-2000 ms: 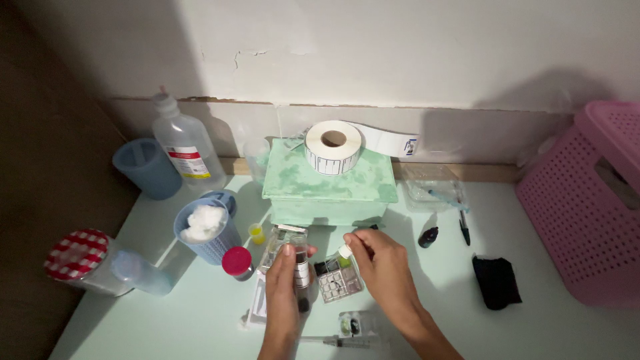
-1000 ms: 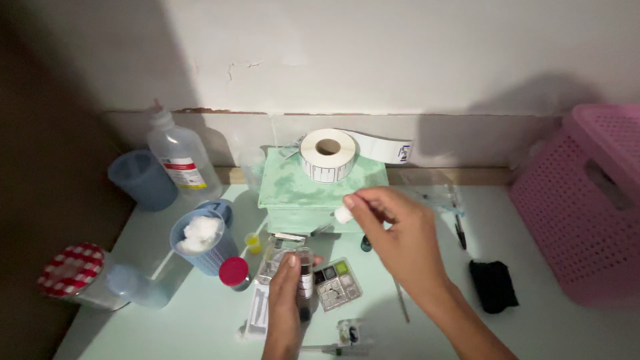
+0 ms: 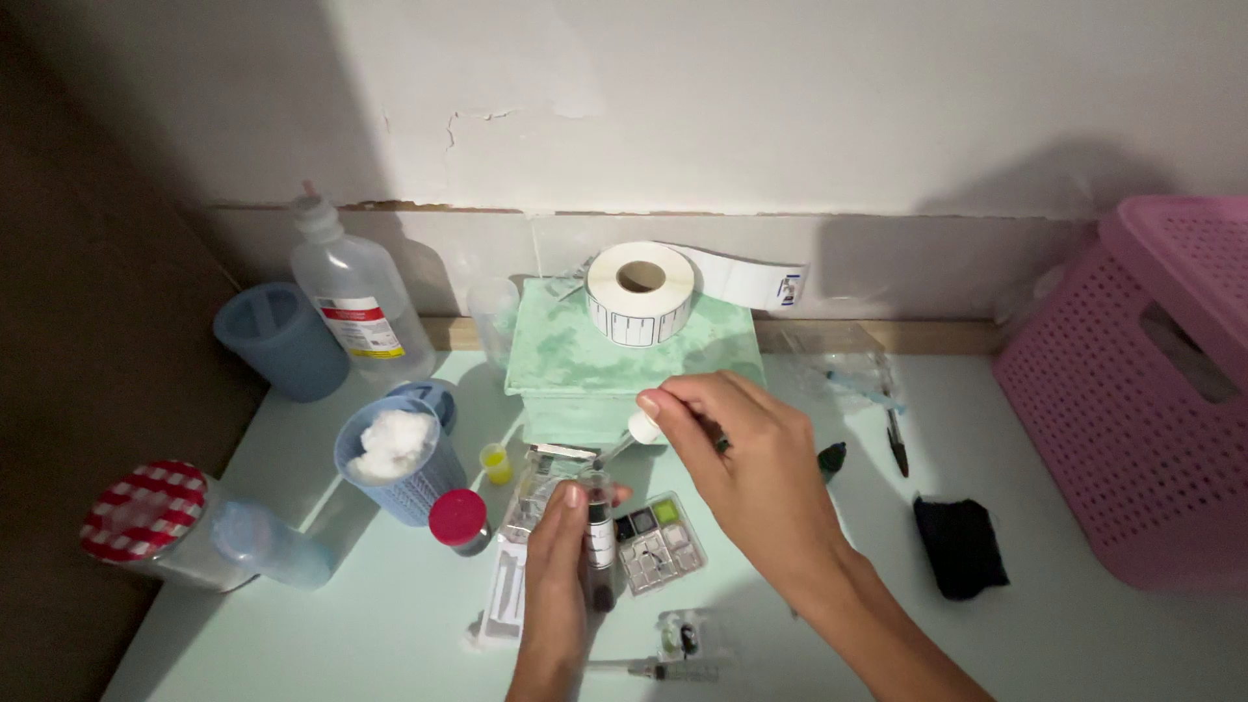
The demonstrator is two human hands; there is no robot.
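Note:
My left hand (image 3: 561, 556) holds a clear tube (image 3: 600, 541) with dark contents and a white label, its mouth pointing away from me. My right hand (image 3: 746, 444) pinches a white cap (image 3: 643, 426) between thumb and fingertips; a thin clear stem runs from it toward the tube's mouth. Whether the stem's tip is inside the tube is unclear. Right of the tube lies a clear compartment case (image 3: 663, 551) with green and dark squares. A small yellow cup (image 3: 496, 465) and a jar with a red lid (image 3: 459, 519) stand left of it.
A label roll (image 3: 641, 292) sits on a green box (image 3: 546, 341). At left are a plastic bottle (image 3: 361, 283), a blue cup of cotton (image 3: 400, 468) and a jar with a checked lid (image 3: 146, 517). Right are a pen (image 3: 897, 444), black cloth (image 3: 960, 548) and pink basket (image 3: 1102, 419). A syringe (image 3: 682, 672) lies in front.
Two seconds ago my right hand was lower, right of the tube; it rose with the white cap and has now come closer to the tube's mouth. My left hand keeps its hold.

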